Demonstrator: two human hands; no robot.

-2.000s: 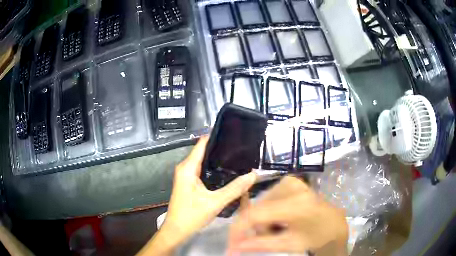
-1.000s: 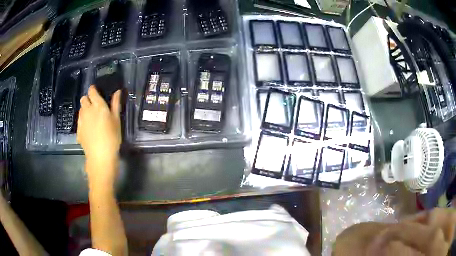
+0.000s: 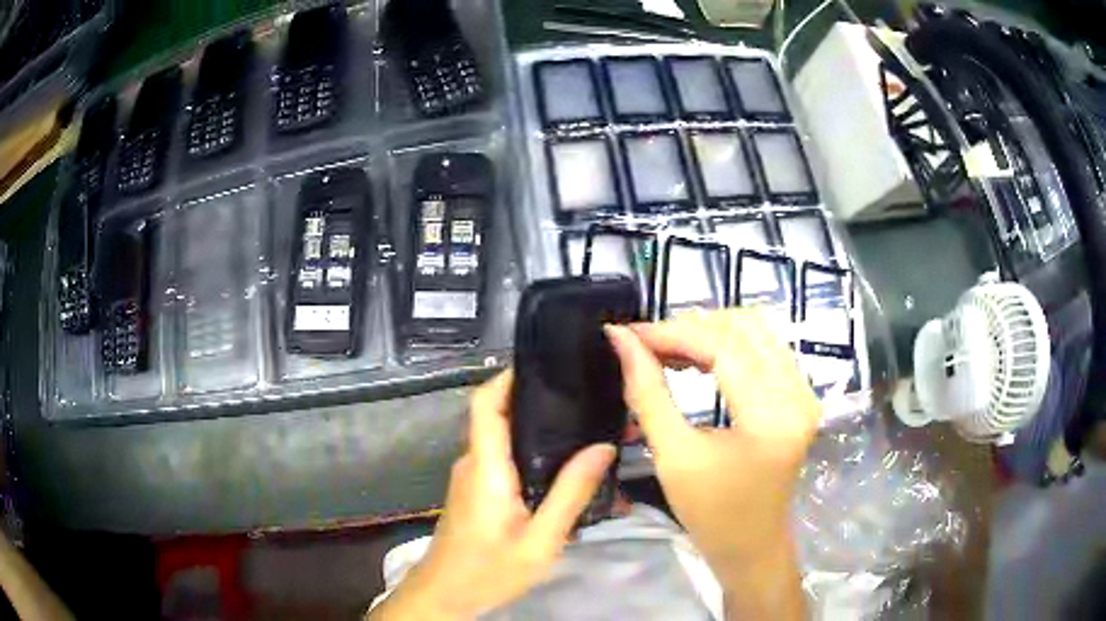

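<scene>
My left hand (image 3: 516,510) holds a black keypad phone (image 3: 570,370) upright, its dark screen facing me, thumb across its lower part. My right hand (image 3: 728,425) has thumb and forefinger pinched together at the right edge of the phone's screen; whether a thin film is between them cannot be told. The phone tray (image 3: 267,388) lies at the left, with keypad phones in the far row and two phones back side up in the near row. One near pocket (image 3: 218,291) holds no phone. Black framed display windows (image 3: 585,174) lie in rows on the lens tray.
A small white fan (image 3: 988,358) stands at right, below a white box (image 3: 849,121). Crumpled clear film (image 3: 885,485) lies near the bench's front right. Several loose windows (image 3: 694,279) overlap in the lens tray's near part. Another person's forearm (image 3: 24,582) shows at lower left.
My left hand has come back from the phone tray with a phone, leaving its near-row pocket vacant. My right hand has moved from the lower right corner to the phone's screen.
</scene>
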